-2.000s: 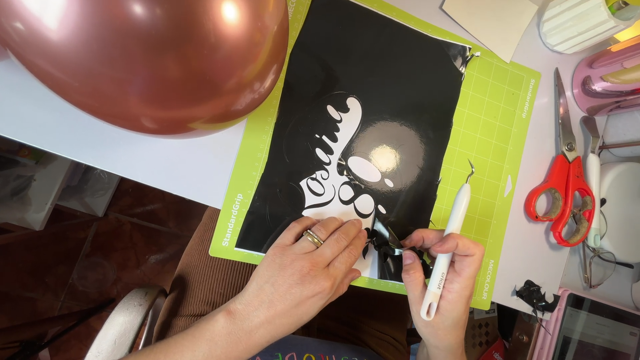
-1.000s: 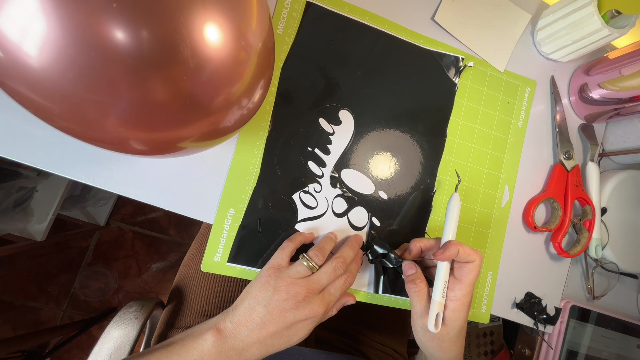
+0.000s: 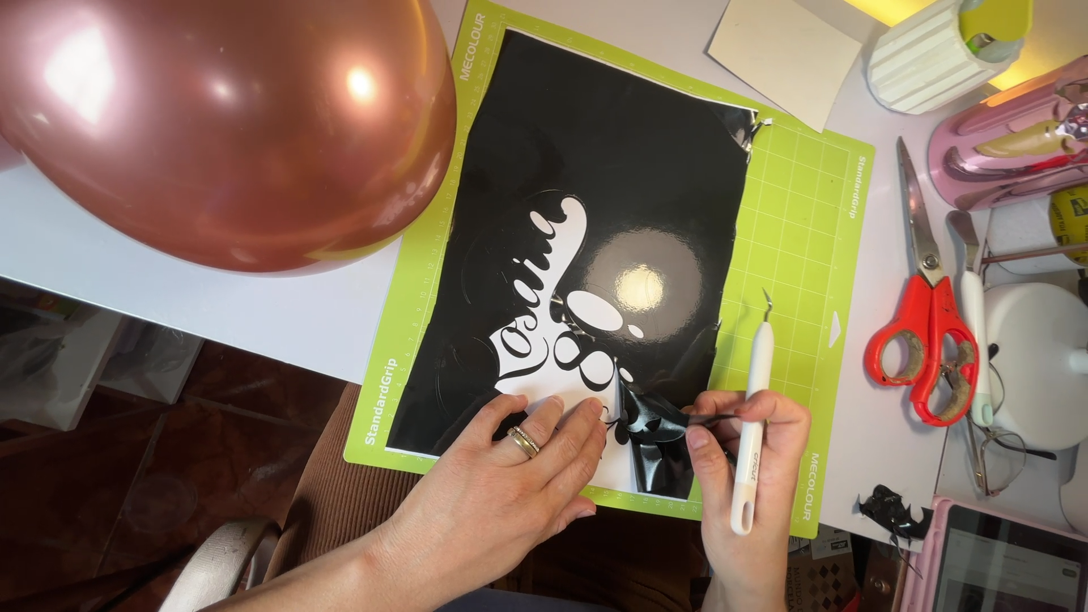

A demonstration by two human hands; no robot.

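A glossy black vinyl sheet (image 3: 595,153) lies on a green gridded cutting mat (image 3: 790,204). Cut-out script lettering and number shapes show black against white backing (image 3: 561,382) in its lower middle. My left hand (image 3: 518,476), with rings on one finger, rests flat on the sheet's lower part and covers some of it. My right hand (image 3: 752,459) pinches a peeled, crumpled flap of black vinyl (image 3: 654,425) between thumb and finger. The same hand also holds a white weeding tool (image 3: 752,425), its hooked metal tip pointing away from me over the mat.
A large rose-gold balloon (image 3: 246,127) fills the upper left. To the right lie red-handled scissors (image 3: 926,331), a white-handled spatula tool (image 3: 977,340), eyeglasses (image 3: 1003,459), vinyl scraps (image 3: 892,510) and a pink-cased device (image 3: 1003,561). Cream paper (image 3: 782,59) and a ribbed white container (image 3: 926,59) stand behind.
The vinyl flap in my right hand is lifted and peeled back further, baring more white backing beside my left hand. The left hand stays pressed on the sheet.
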